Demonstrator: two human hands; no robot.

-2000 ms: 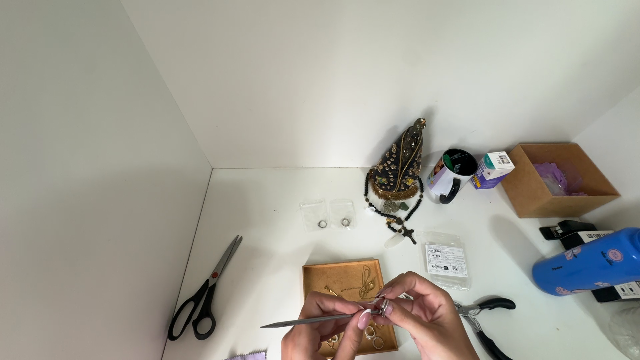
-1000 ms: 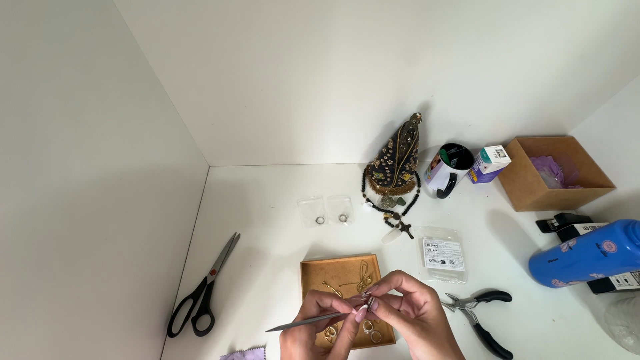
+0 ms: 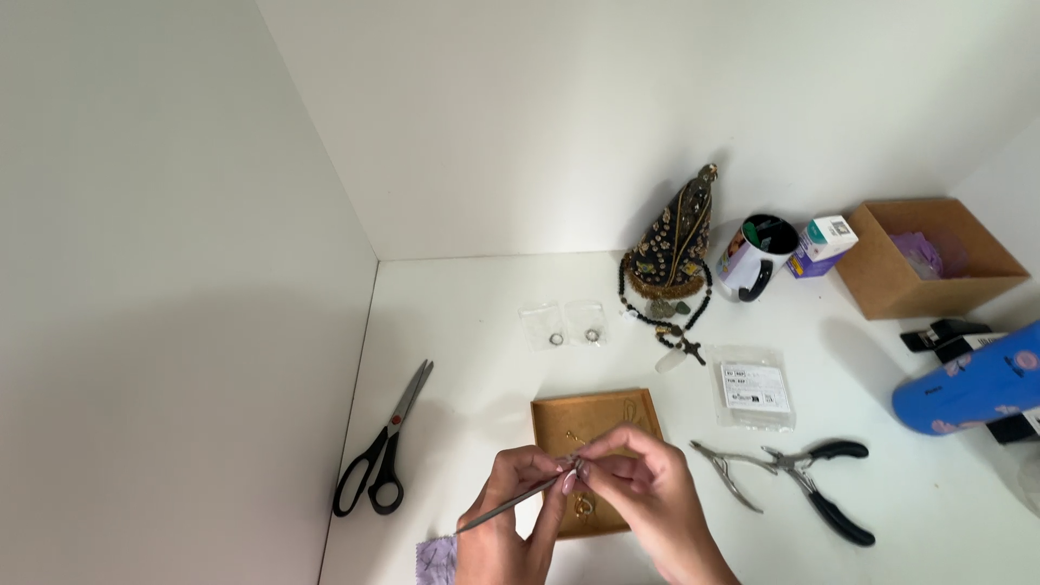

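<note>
My left hand [image 3: 516, 508] grips a thin grey pointed metal tool [image 3: 504, 508], its tip slanting down to the left. My right hand [image 3: 642, 483] pinches a small piece of jewelry, partly hidden by the fingers, and the fingertips of both hands meet there. Beneath them lies a shallow brown tray [image 3: 556, 406] with gold-coloured chains and rings, partly covered by my hands. To the right are a cuticle nipper [image 3: 727, 471] and black-handled pliers [image 3: 812, 479]. Behind the tray, two clear bags [image 3: 561, 325] hold one ring each.
Black-handled scissors [image 3: 390, 447] lie at left, a purple cloth [image 3: 436, 561] at the bottom edge. Toward the back stand a draped figurine [image 3: 673, 244] with a black bead rosary [image 3: 705, 301], a mug [image 3: 743, 260], a small box [image 3: 821, 244] and a cardboard box [image 3: 886, 276]. At right are a labelled packet [image 3: 754, 388] and a blue bottle [image 3: 967, 386].
Both hands stay together over the tray, and the small piece between the fingers is turned a little. The tool's free end now points more steeply downward.
</note>
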